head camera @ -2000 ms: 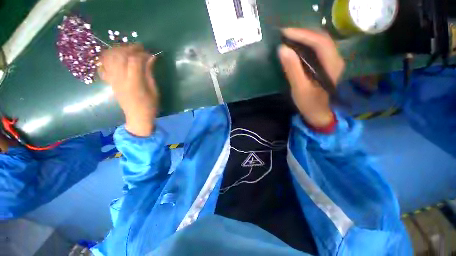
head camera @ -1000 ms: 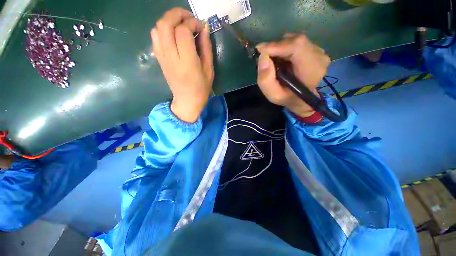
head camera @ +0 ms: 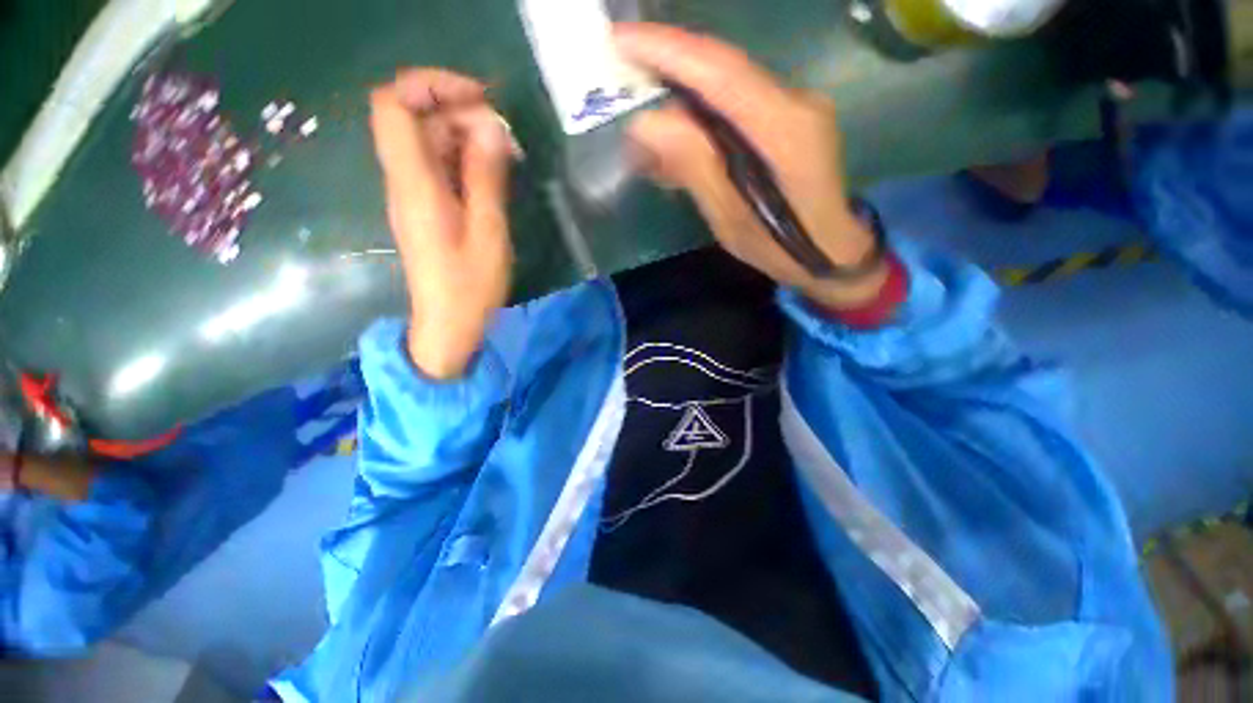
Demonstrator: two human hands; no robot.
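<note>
The phone unit (head camera: 566, 69), a pale flat rectangle, lies at the top centre on the green bench mat, its top cut off by the picture's edge. My right hand (head camera: 756, 151) is at its right edge and covers part of it. A dark pen-like tool (head camera: 749, 179) lies along this hand between thumb and fingers; its tip is hidden. My left hand (head camera: 447, 206) is left of the phone, apart from it, blurred, fingers curled; whether it holds something is unclear. A pile of purple-pink small components (head camera: 193, 165) lies further left.
A yellow roll (head camera: 948, 17) stands at the top right, cut off, beside a dark bulky item (head camera: 1141, 55). A thin pale strip (head camera: 574, 231) lies by the mat's front edge. Other people's blue sleeves show at left (head camera: 83, 563) and right (head camera: 1182, 220).
My left hand has moved from the phone's lower end to the left. My right hand has moved up to the phone's right edge, with the tool now lying back along it. The view has shifted slightly.
</note>
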